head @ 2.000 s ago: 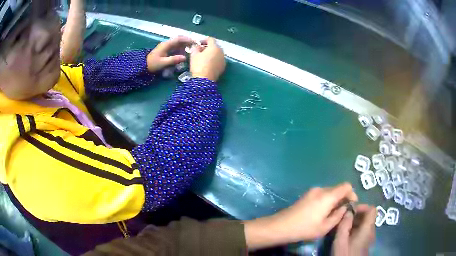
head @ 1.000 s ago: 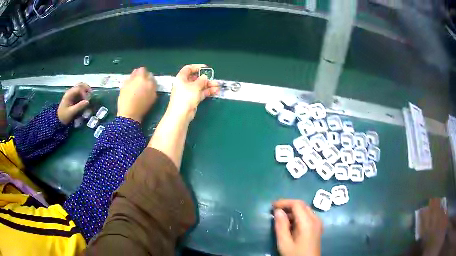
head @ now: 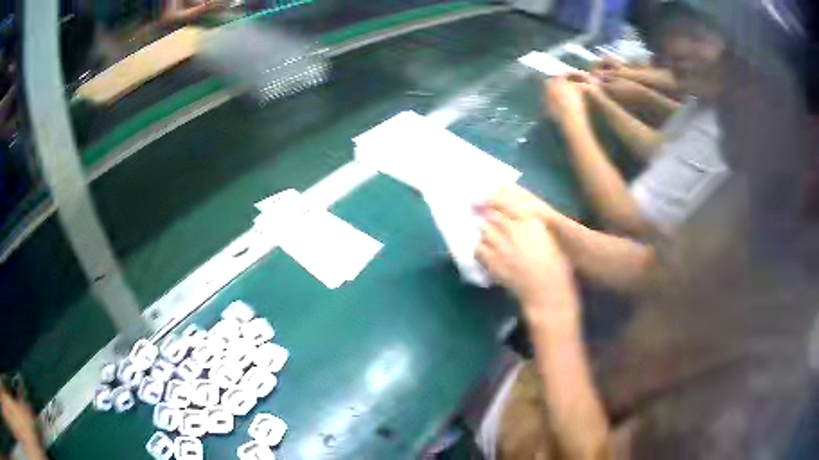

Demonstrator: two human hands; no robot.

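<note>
White square plastic housings point(head: 206, 377) lie in a loose pile on the green worktop at the lower left, some touching or overlapping. A few sit apart at the pile's lower right, at the bottom edge. A blurred hand, which looks like my left hand point(head: 20, 420), is cut off by the left edge near the rail, left of the pile. Whether it holds anything cannot be told. My right hand is out of the picture.
A metal rail point(head: 229, 254) with an upright post point(head: 83, 211) borders the worktop. White sheets point(head: 328, 247) lie beyond the pile. A neighbour's hands point(head: 521, 235) hold white paper point(head: 449, 166). Farther people work at upper right. A blurred clear block point(head: 292, 76) stands across the belt.
The view has swung right. The pile has shifted to the lower left, my left hand to the left edge, and my right hand has left the picture. The neighbour with paper now shows.
</note>
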